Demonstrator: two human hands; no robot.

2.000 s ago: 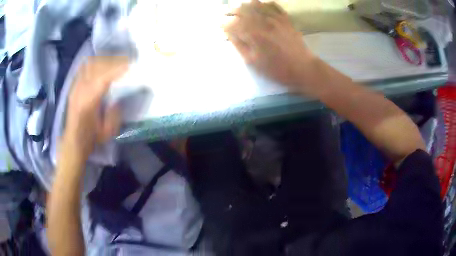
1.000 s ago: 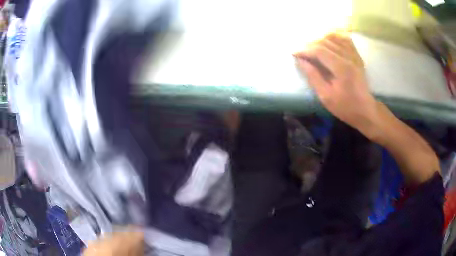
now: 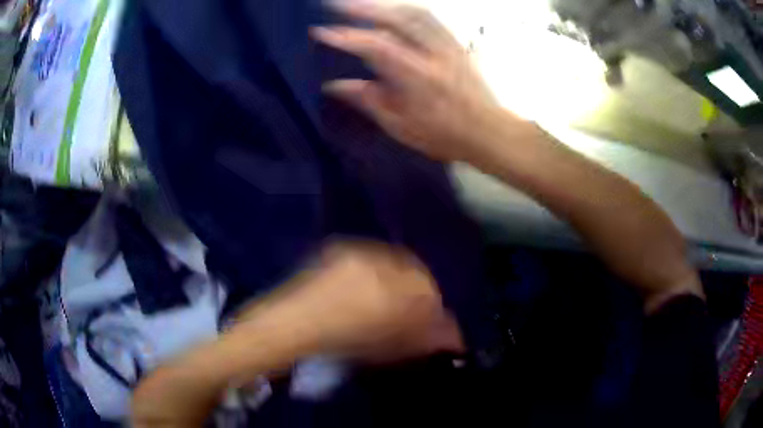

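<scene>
A large navy garment body (image 3: 243, 142) lies over the white machine table (image 3: 602, 167) and hangs over its front edge. My right hand (image 3: 427, 84) is on the cloth at the top middle, fingers spread and pointing left; it is blurred. My left hand (image 3: 376, 301) is lower, at the cloth's hanging part near my lap, strongly blurred. Its fingertips are hidden, so its hold on the cloth cannot be made out.
Pale grey and navy pieces (image 3: 142, 309) hang at the lower left. A white sheet with a green stripe (image 3: 79, 92) is at the upper left. Blurred metal machine parts are at the top right. Red-handled snips (image 3: 743, 209) lie at the table's right. A red basket (image 3: 740, 355) is below right.
The navy cloth has come from the left across the table and lap. My left hand has moved up and right. My right hand has moved left onto the cloth. The view has shifted.
</scene>
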